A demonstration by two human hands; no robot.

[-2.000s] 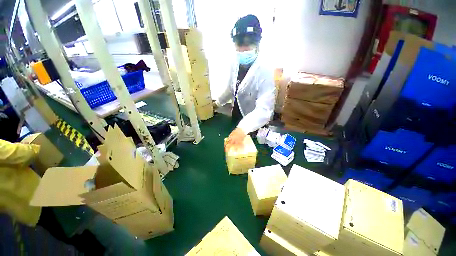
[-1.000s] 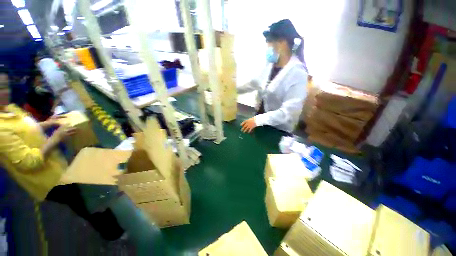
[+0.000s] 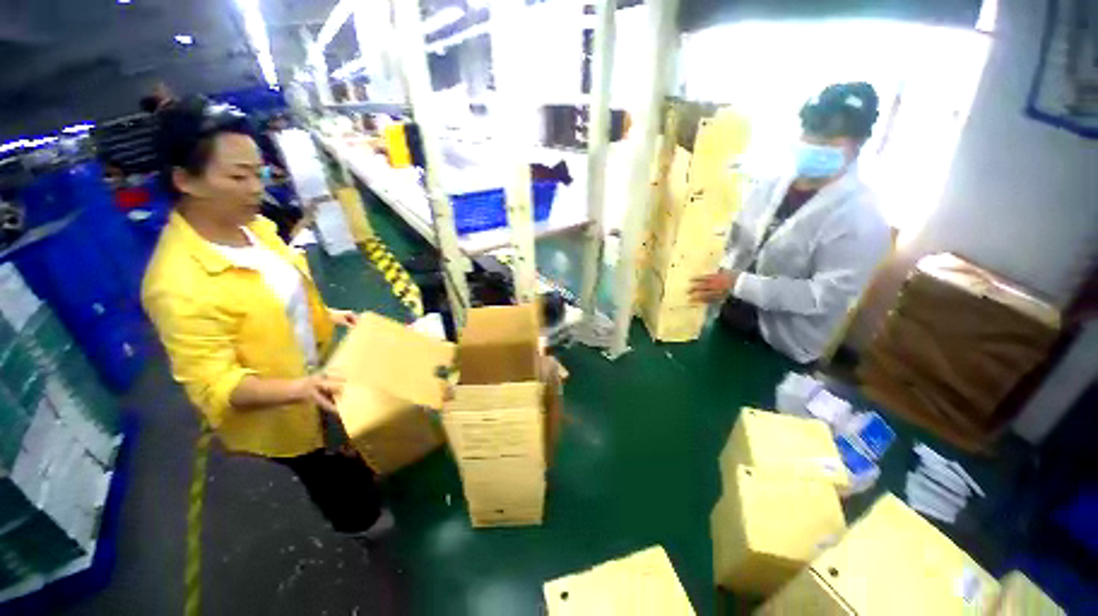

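Neither of my hands is in view. Nearest in front of me, a closed pale cream box (image 3: 620, 586) is cut off by the bottom edge. To its right, several cream boxes stand grouped on the green bench top (image 3: 626, 463), among them a closed box (image 3: 780, 529) and a larger one (image 3: 903, 556) at the lower right. An open brown carton (image 3: 496, 451) stands on the bench left of centre with flaps up. A person in yellow holds another box (image 3: 383, 379) beside it.
A masked person in a white coat (image 3: 819, 259) touches a tall stack of cream boxes (image 3: 692, 229) across the bench. Leaflets (image 3: 939, 484) lie at the right. White posts (image 3: 602, 157) rise behind the carton. A wrapped pallet load (image 3: 48, 445) stands at the far left.
My view has turned left. The person in yellow has come up to the open carton with a box. The masked person has moved a hand from the small box, then the bench, to the tall stack.
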